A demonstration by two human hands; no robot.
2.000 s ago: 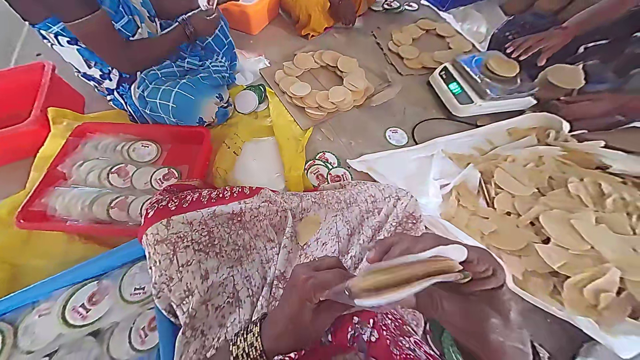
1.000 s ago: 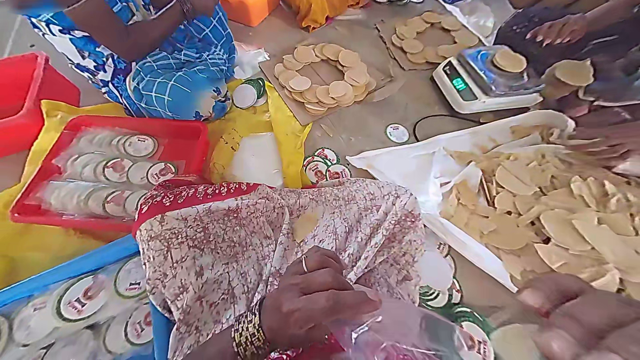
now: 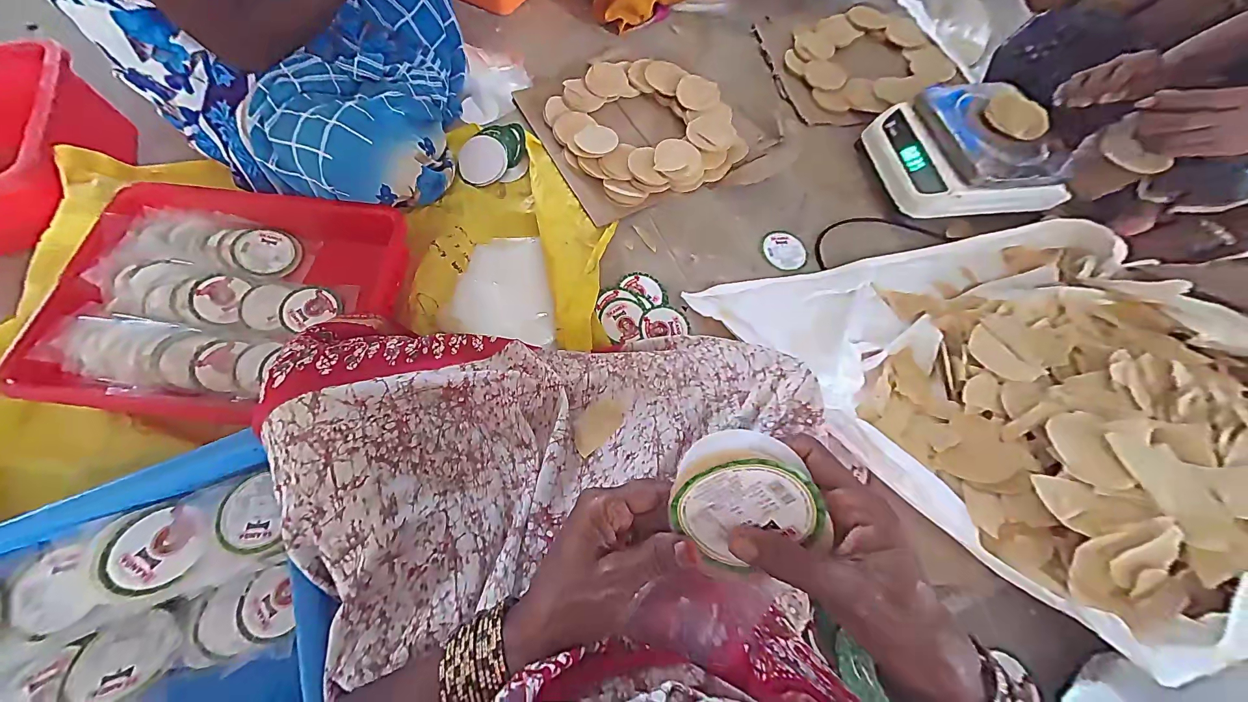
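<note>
Both my hands hold a stack of thin round discs, topped by a green-rimmed round paper label (image 3: 746,502) that bears writing, above my patterned cloth lap. The fingers of my left hand (image 3: 619,565) grip the stack's left side, and clear plastic shows below that hand. My right hand (image 3: 848,546) holds the right side, its thumb lying on the label's lower edge. One pale round wafer (image 3: 599,426) lies on the cloth beyond my left hand. Several round labels (image 3: 639,310) lie past my lap. To the right is a white-lined heap of thin tan wafers (image 3: 1082,429).
Packed discs fill a red tray (image 3: 375,263) and a blue tray (image 3: 307,624) at left. Wafer rings lie on cardboard (image 3: 561,117) ahead. A co-worker's hands (image 3: 1185,107) are beside a digital scale (image 3: 985,200). Another person (image 3: 351,107) sits at upper left.
A second ago my left hand was at a clear plastic bag and my right hand was apart at the right. Now both hands are together on the stack, with the label facing up.
</note>
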